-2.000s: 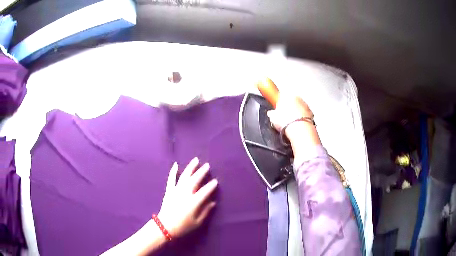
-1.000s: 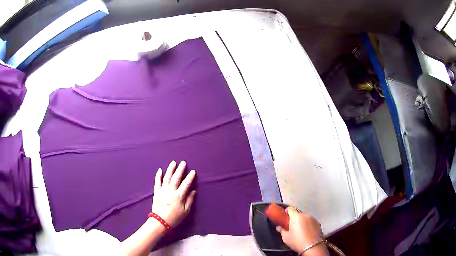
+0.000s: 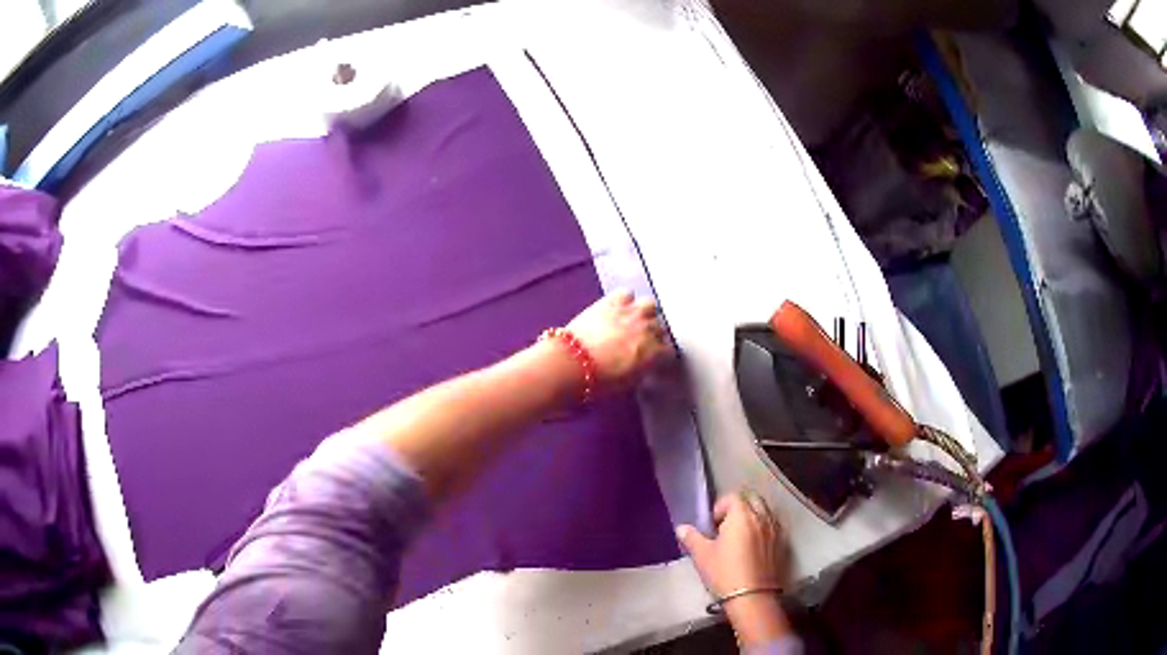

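A purple garment panel lies flat on the white padded table. White tape runs along its straight right edge and looks lilac lower down. My left hand has its fingers curled on the tape edge about halfway down. My right hand pinches the lower end of the lilac strip near the panel's bottom right corner. The steam iron with its orange handle rests on the table to the right of the strip, with no hand on it.
Purple cut pieces lie at the left edge, with another purple bundle above them. A tape roll sits at the panel's far edge. A blue-edged board is beyond. Hose and cord trail from the iron off the table's right side.
My right hand has let go of the iron, which now stands farther right, and has taken the strip's lower end. My left hand has moved right from the panel's middle to the tape.
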